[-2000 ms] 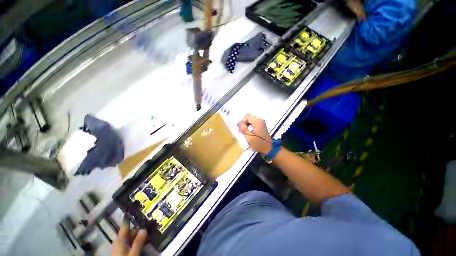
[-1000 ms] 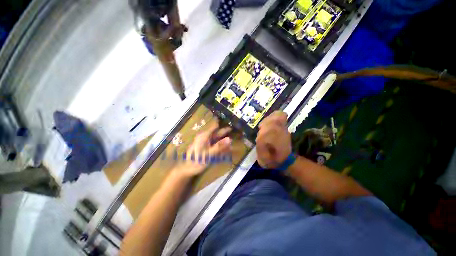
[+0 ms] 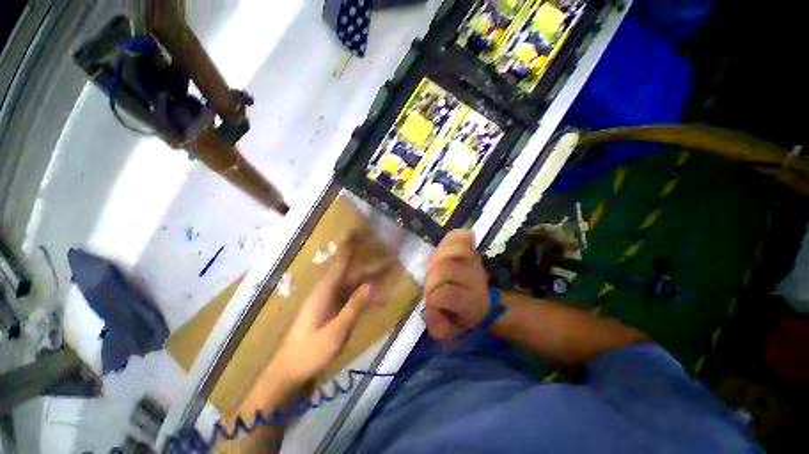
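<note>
A black pallet with a yellow-edged circuit board (image 3: 435, 146) lies on the line. It sits against a second loaded pallet (image 3: 523, 40) at the top. My left hand (image 3: 333, 310) is over the brown cardboard sheet (image 3: 257, 346), fingers blurred and spread, just below the pallet and apart from it. My right hand (image 3: 457, 288), with a blue wrist strap, is curled at the near rail by the pallet's lower corner. Whether it holds anything cannot be seen.
A tan tapered driver (image 3: 239, 168) hangs over the line at the left. A blue coiled cord (image 3: 266, 417) crosses my left forearm. A grey-blue cloth (image 3: 120, 310) and metal rods lie at the left. A brown hose (image 3: 701, 135) and blue bin (image 3: 621, 115) are at the right.
The loaded pallet went from the lower left up along the line to the other loaded pallet. My left hand has left it and lies over the cardboard. My right hand stays by the near rail.
</note>
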